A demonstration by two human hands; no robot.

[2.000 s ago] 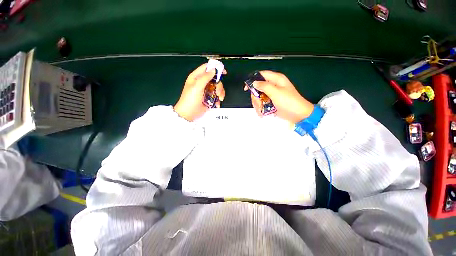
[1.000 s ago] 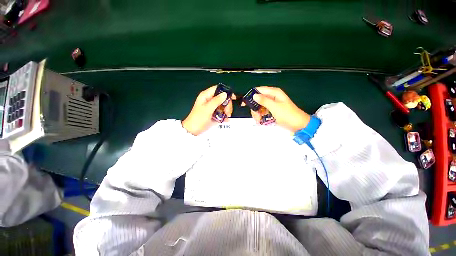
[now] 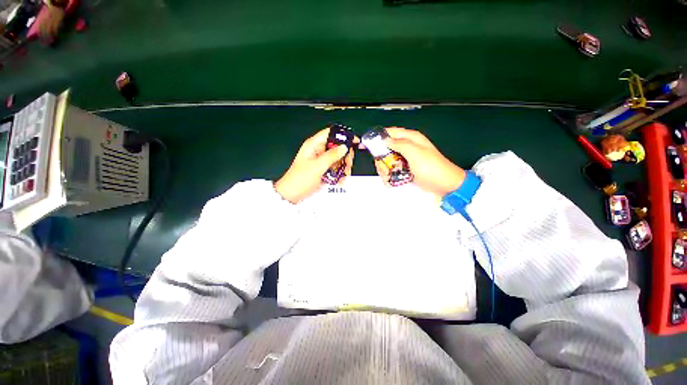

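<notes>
My left hand point(image 3: 307, 167) holds a smartwatch screen-and-board assembly point(image 3: 340, 137) with its dark screen showing small white marks and its circuit board below, under my fingers. My right hand point(image 3: 428, 164) holds a second assembly point(image 3: 375, 141); its screen is lit white, and its pinkish-rimmed circuit board point(image 3: 398, 174) with orange-gold bits hangs below. The hands are side by side with a small gap, just above the top edge of the white record sheets point(image 3: 377, 248). A blue antistatic wrist strap point(image 3: 464, 193) is on my right wrist.
A beige vented box point(image 3: 113, 162) and calculator point(image 3: 29, 150) stand left. At right are a red parts tray point(image 3: 657, 225), loose units point(image 3: 619, 209), a red pen point(image 3: 593, 150), a figurine point(image 3: 614, 147) and a tool holder point(image 3: 633, 109). Another person's hand point(image 3: 51, 24) shows top left.
The screen in my right hand has gone from dark to white. Both hands came closer together and the left screen, white at first, is now dark with small white marks. A hand appears top left.
</notes>
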